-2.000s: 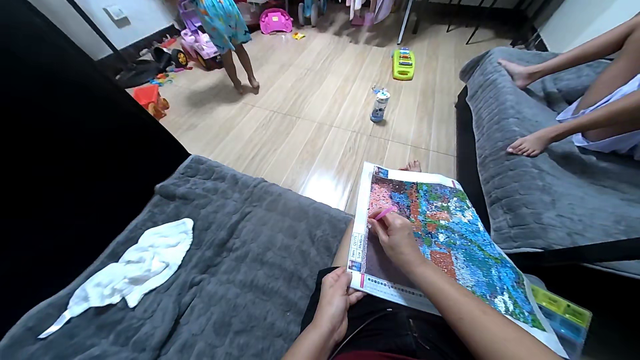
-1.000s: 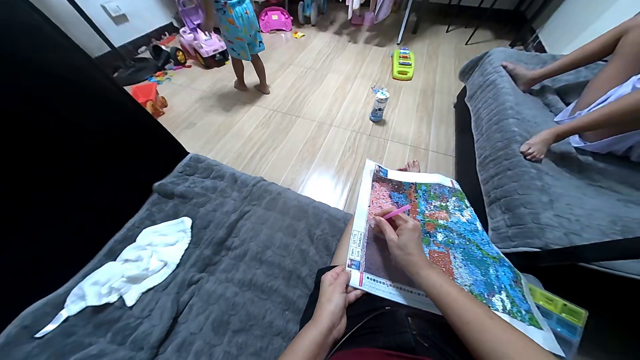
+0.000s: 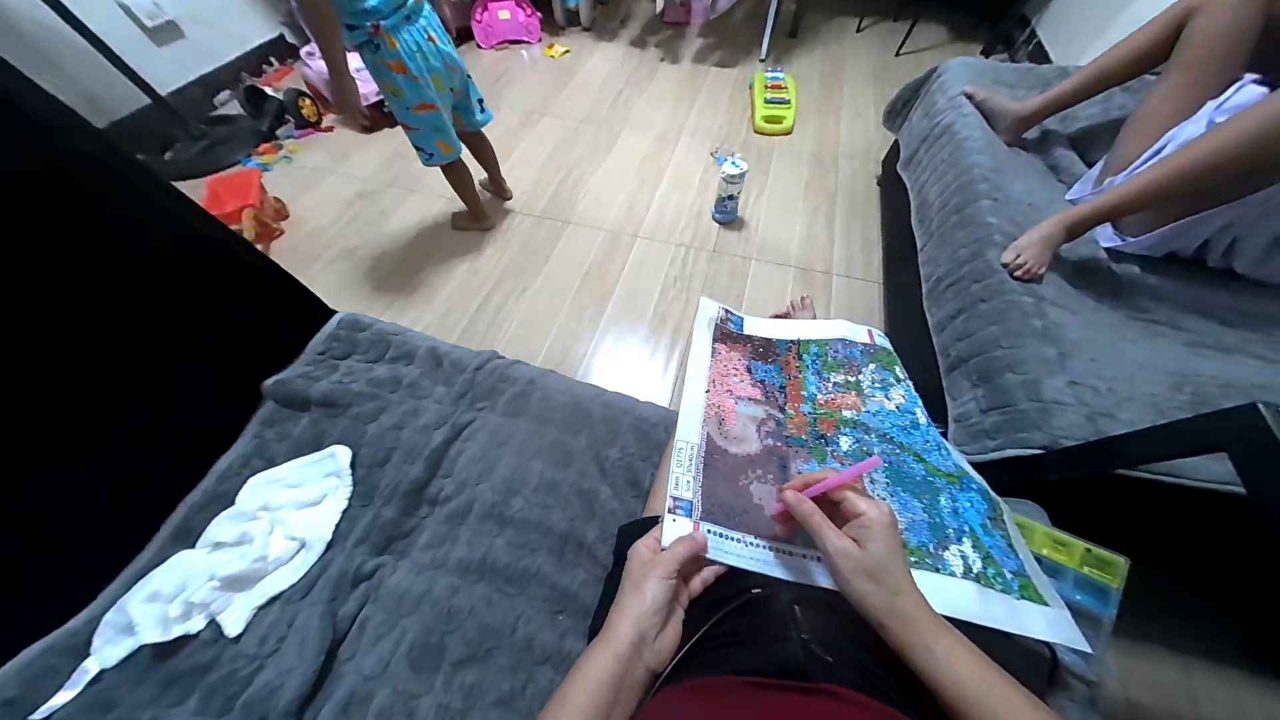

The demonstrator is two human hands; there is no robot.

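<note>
A diamond painting canvas (image 3: 880, 420) with white margins lies tilted across my lap, much of it covered in blue, green, orange and pink drills. My left hand (image 3: 665, 585) grips its lower left corner, thumb on top. Between the thumb and fingers of my right hand (image 3: 845, 525) is a pink applicator pen (image 3: 840, 478), its tip at the lower, brownish part of the picture. Under the canvas's right edge, a plastic case (image 3: 1075, 555) with a yellow-green section shows partly.
A white cloth (image 3: 235, 545) lies on the grey quilted cover (image 3: 480, 480) at left. On the floor stand a bottle (image 3: 729, 190) and a toy xylophone (image 3: 773, 102). One person stands at upper left; another sits on the grey couch (image 3: 1120, 340) at right.
My right hand and the pink pen have moved down the canvas toward its lower edge. The standing person has moved to the right and nearer. My left hand still holds the corner.
</note>
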